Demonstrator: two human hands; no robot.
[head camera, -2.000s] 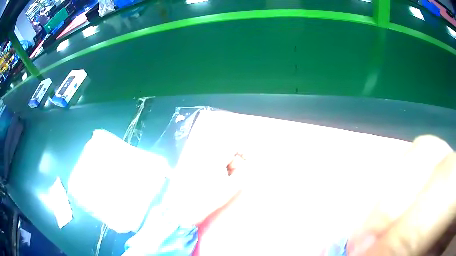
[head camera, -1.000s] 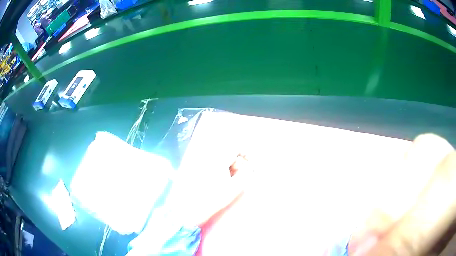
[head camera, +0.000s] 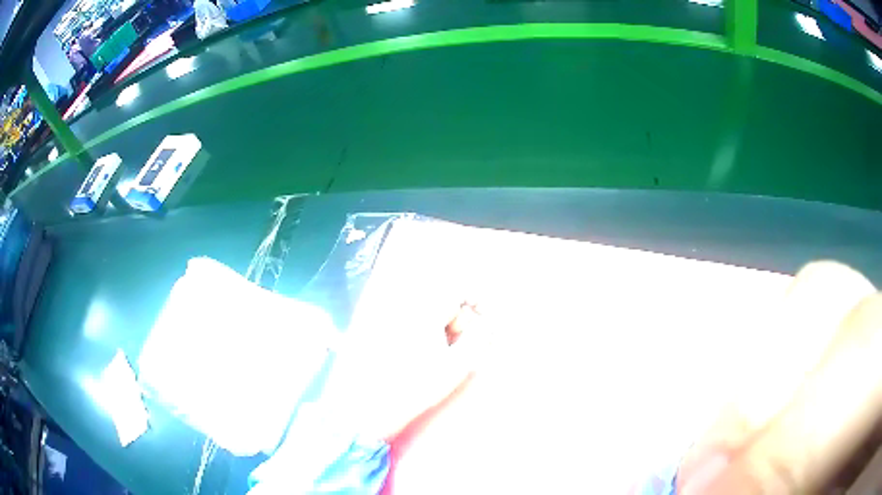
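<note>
A large work mat (head camera: 580, 280) fills the middle and right, washed out to white. My left hand (head camera: 455, 338) lies over its left part, badly overexposed; its fingers and anything in them cannot be made out. A blue sleeve shows below it. My right hand (head camera: 774, 425) is at the lower right, large, blurred and partly cut off by the edge; whether it holds anything cannot be told. A glaring white stack of bags (head camera: 237, 358) lies left of the mat. Clear crinkly film (head camera: 363, 247) sticks out at the mat's upper left corner.
Two white and blue product boxes (head camera: 164, 172) (head camera: 97, 184) ride on the green conveyor belt (head camera: 503, 116) at the left. A bright green guide rail (head camera: 435, 39) runs behind. A paper slip (head camera: 124, 398) lies at far left. Thin pale strands (head camera: 269, 242) lie beside the stack.
The two boxes on the belt have moved a little to the right. Both hands have stayed in nearly the same place.
</note>
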